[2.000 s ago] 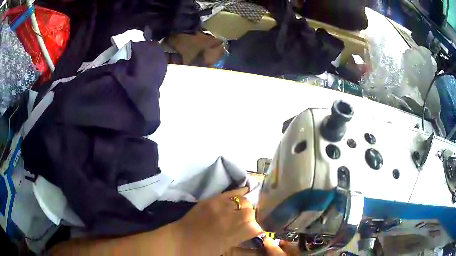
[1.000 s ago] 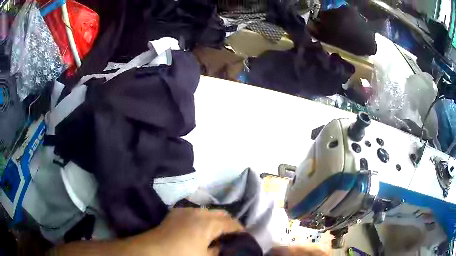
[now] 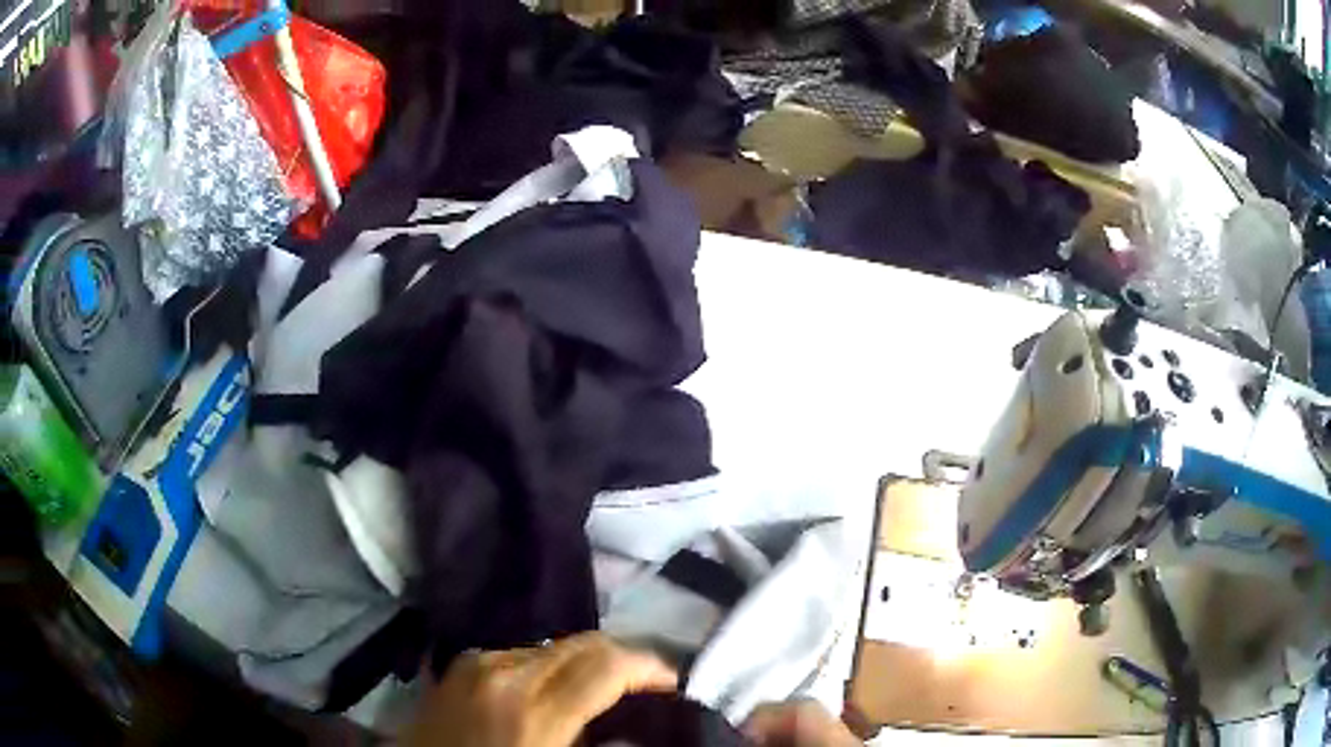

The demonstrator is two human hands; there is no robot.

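Observation:
The dark garment [image 3: 511, 394] lies in a large heap on the left of the white table. Its light-grey fabric [image 3: 788, 613] spreads toward the sewing machine and bears a black stripe. My left hand [image 3: 548, 698], at the bottom edge, grips a dark bunched part of the cloth. My right hand [image 3: 800, 724] is mostly cut off by the bottom edge; its visible fingers are beside the light-grey fabric, and their grip is unclear. The sewing machine head [image 3: 1044, 453] stands right of both hands, with no cloth under its needle area.
Black-handled shears [image 3: 1179, 657] and yellow-green snips [image 3: 1136, 680] lie under the machine arm. The tan bed [image 3: 920, 657] is left of them. Dark cloth pieces [image 3: 934, 204] fill the trough behind. A red bag [image 3: 343, 110], a grey fan-like device [image 3: 95, 314] and a green object [image 3: 44, 445] are at the left.
Both hands have moved left, away from the needle area, with the light-grey fabric drawn out from beside the machine head. The view has shifted left, showing more of the bed, shears and snips.

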